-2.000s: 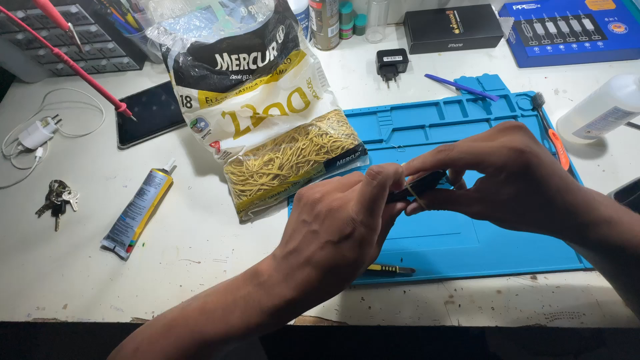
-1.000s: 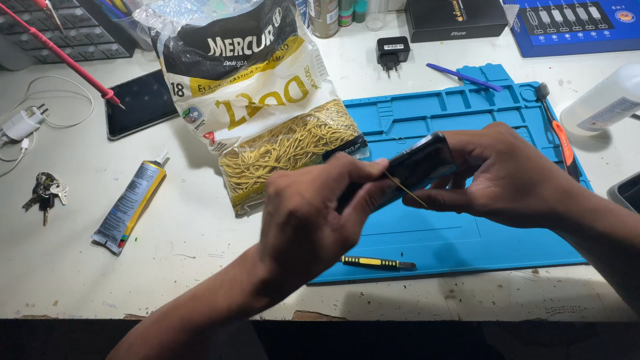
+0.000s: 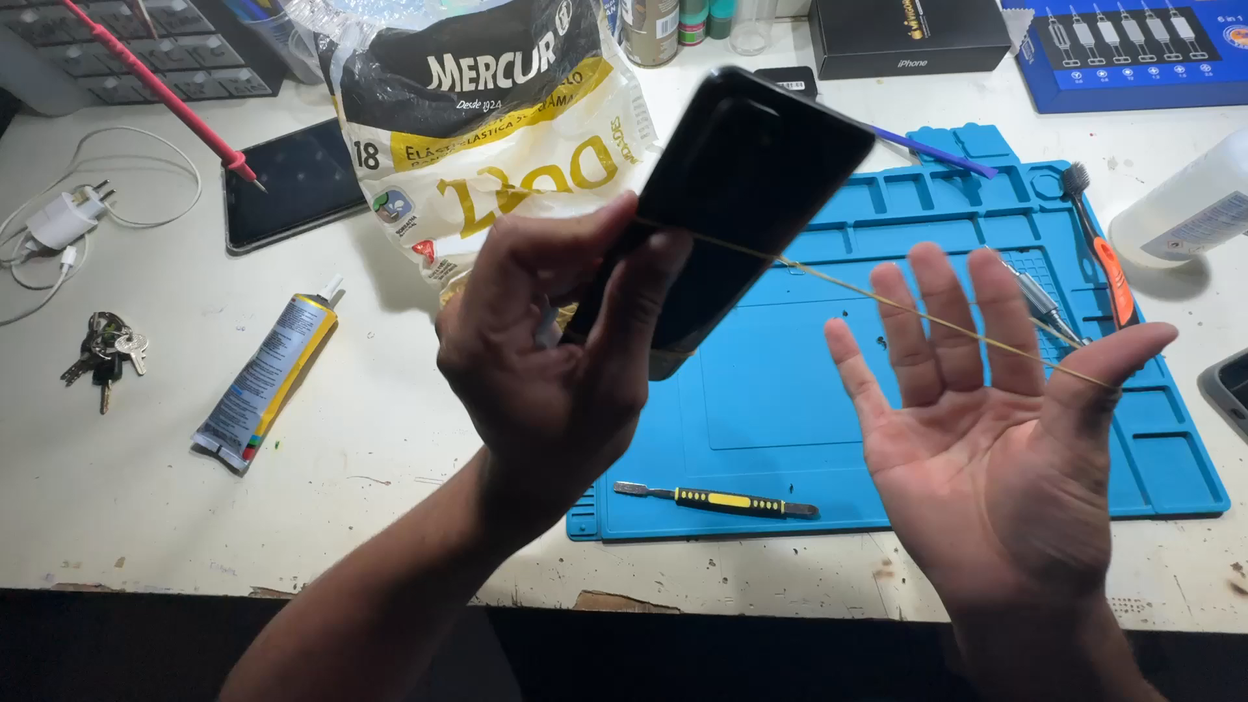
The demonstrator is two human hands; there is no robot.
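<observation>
My left hand (image 3: 575,341) grips a black smartphone (image 3: 756,166), tilted in the air over the blue silicone repair mat (image 3: 760,380). A yellow rubber band (image 3: 877,295) runs across the phone under my left thumb and stretches to the right, looped over the thumb of my right hand (image 3: 994,419). That hand is spread, palm up, fingers apart. A second band seems to lie round the phone's lower end. Behind my left hand stands a plastic bag of rubber bands (image 3: 507,136), its lower part mostly hidden. A yellow and black metal spudger (image 3: 726,501) lies on the mat's front edge.
At left are a glue tube (image 3: 268,380), keys (image 3: 105,351), a white charger (image 3: 68,219) and a dark tablet or phone (image 3: 292,190) under a red probe (image 3: 175,83). At right are an orange-handled brush (image 3: 1107,258), a bottle (image 3: 1185,210) and a phone edge (image 3: 1230,385). Boxes (image 3: 907,44) stand behind.
My right hand has let go of the phone and moved right, opening out and stretching the band. The phone is raised and tilted more steeply in my left hand.
</observation>
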